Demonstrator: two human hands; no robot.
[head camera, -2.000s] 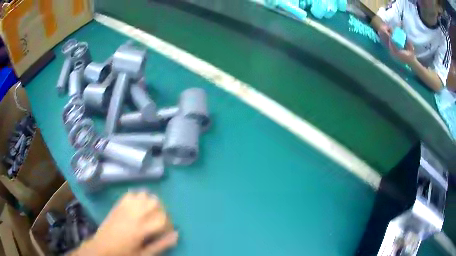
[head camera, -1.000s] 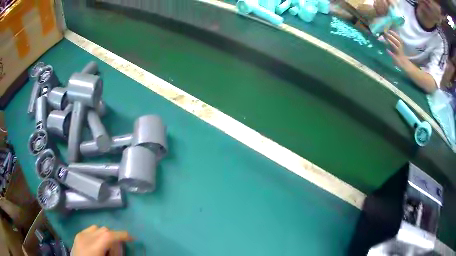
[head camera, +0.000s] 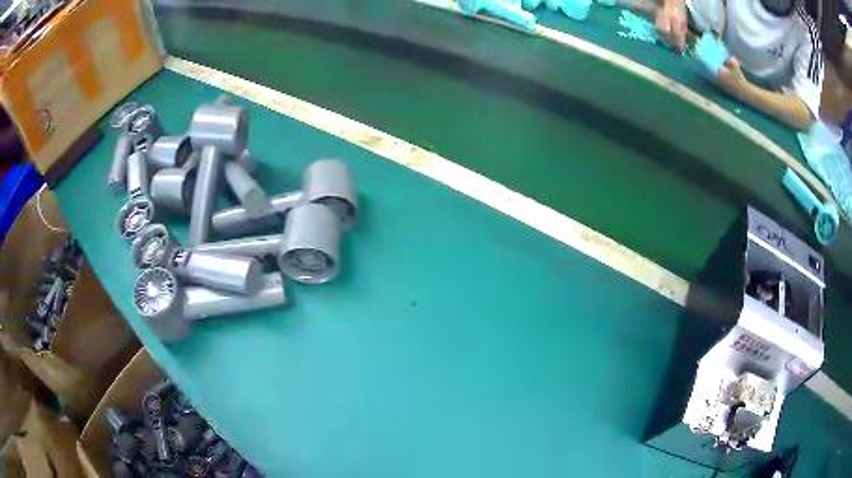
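Several grey handheld fans lie in a loose pile on the left part of the green bench, some with round ribbed grilles showing, others with the drum side up. The automatic screw feeder, a grey-white metal box with an open top, stands at the right of the bench. Neither of my hands is in the picture.
A cardboard carton stands at the upper left. Open cartons with grey fans are below the bench's left edge. The conveyor belt runs behind a pale strip. A turquoise fan lies across it, near a person holding a turquoise part.
The hand seen at the lower left is out of the picture. The view has shifted, showing more of the feeder and the cartons. The turquoise fan has shifted toward the right edge.
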